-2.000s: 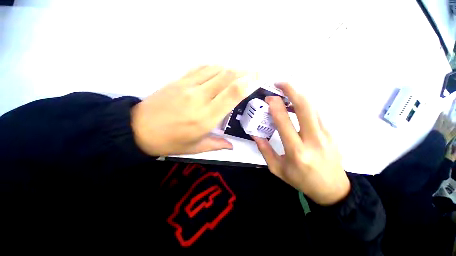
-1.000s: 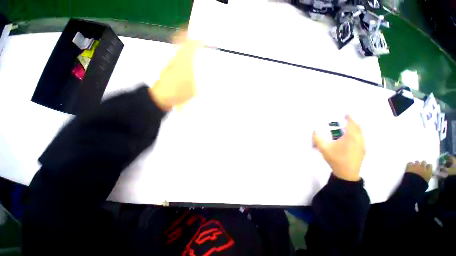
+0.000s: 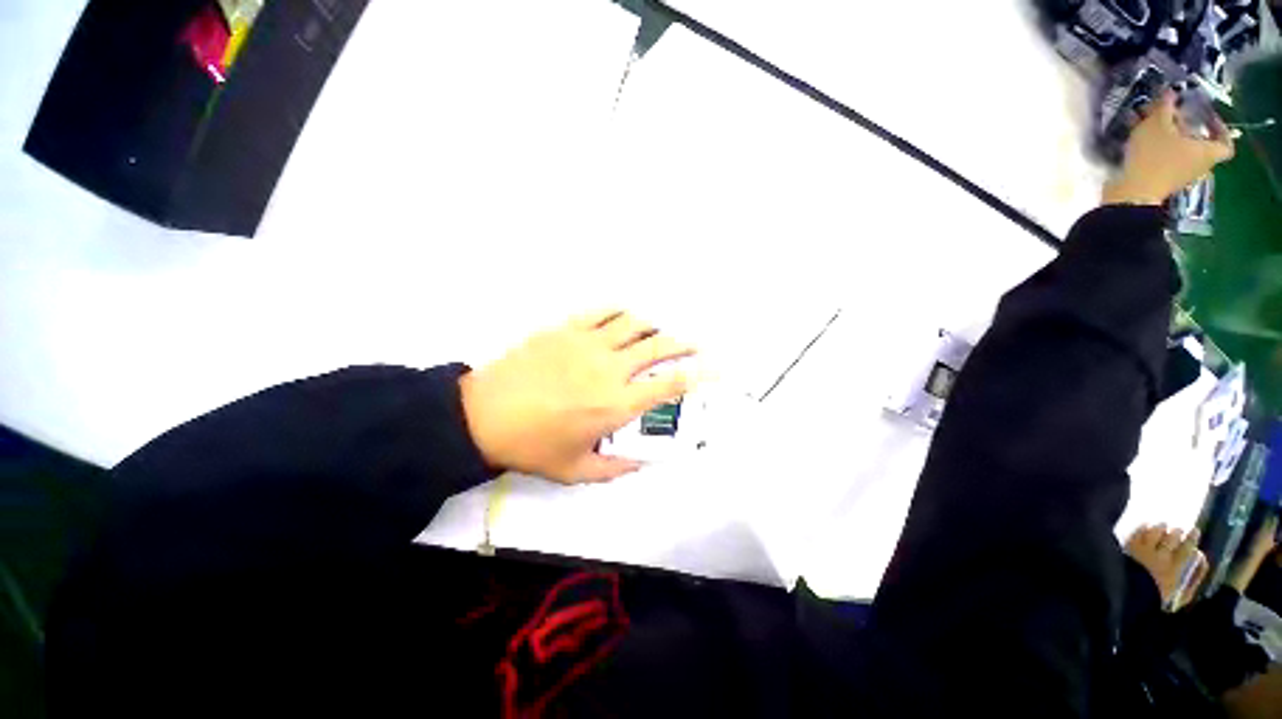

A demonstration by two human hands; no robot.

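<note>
My left hand [image 3: 570,400] lies at the white front housing [image 3: 686,433] on the white tabletop, with fingers and thumb at its edges. Green board shows through the housing's opening. My right hand [image 3: 1164,152] is stretched out to the upper right, at the edge of a pile of black-and-white base units [image 3: 1111,28]. Its fingers are around or on a grey-white unit; whether they grip it cannot be told.
A second white housing with a dark opening [image 3: 935,382] lies beside my right sleeve. A thin dark line or slim tool [image 3: 801,354] is between the housings. A black box [image 3: 183,113] stands upper left. Another person's hand [image 3: 1164,562] and white parts [image 3: 1226,421] are at the right.
My left hand has come down from the upper left to the housing on the table. My right hand has left the housing and reached to the pile. The view has shifted.
</note>
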